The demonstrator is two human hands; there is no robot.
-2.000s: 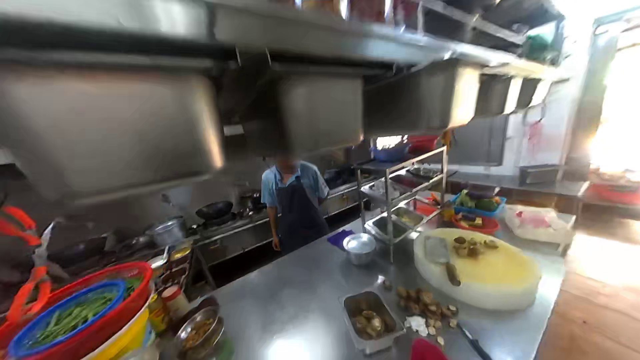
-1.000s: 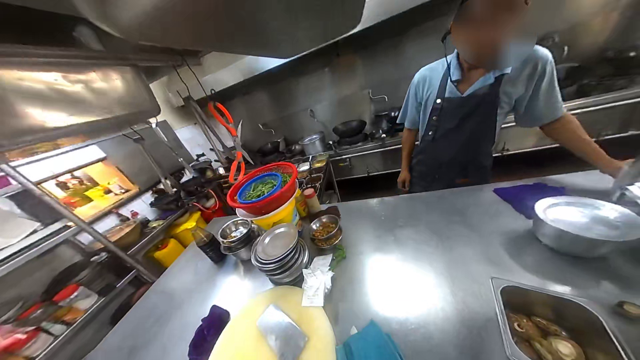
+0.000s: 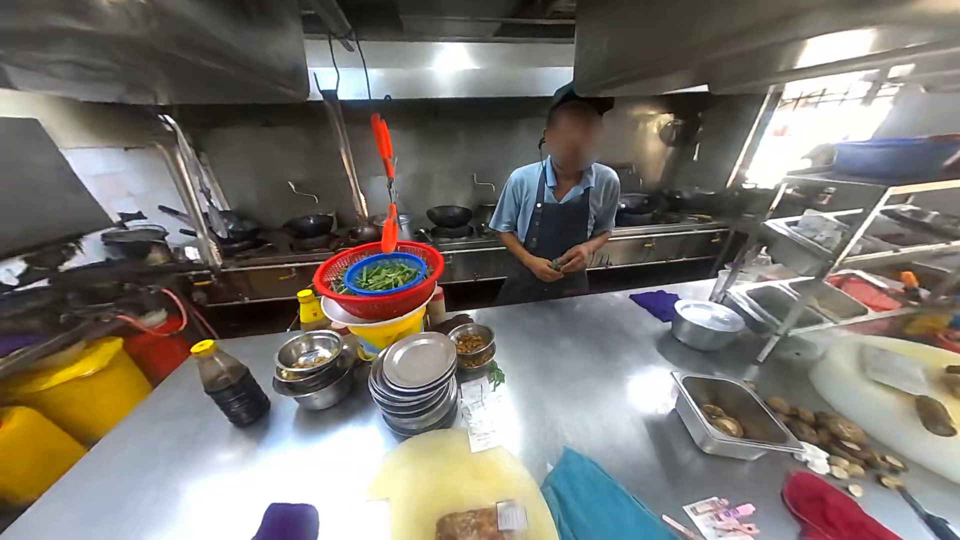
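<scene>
Neither of my hands shows in the head view. Nearest to me, a pale yellow round cutting board (image 3: 457, 480) bears a brown block (image 3: 469, 525), perhaps meat, with a small labelled piece at its right. A teal cloth (image 3: 596, 502) lies beside the board, and a purple cloth (image 3: 287, 521) lies left of it. Behind the board stand a stack of metal plates (image 3: 418, 361) and a printed paper slip (image 3: 480, 412). To the right, a steel pan (image 3: 731, 416) holds brown mushroom-like pieces, with more mushrooms (image 3: 832, 435) loose beside it.
Across the steel counter (image 3: 570, 360) stands a person in an apron (image 3: 559, 225), hands together. Red and blue baskets (image 3: 379, 281) of green vegetables, metal bowls (image 3: 311, 371) and a dark bottle (image 3: 231, 386) stand left. A second board (image 3: 885, 397) and metal rack (image 3: 825, 285) are right.
The view has swung. The cleaver-like blade on the near board one second ago no longer shows there; a brown block lies there now. The person across has brought both hands together.
</scene>
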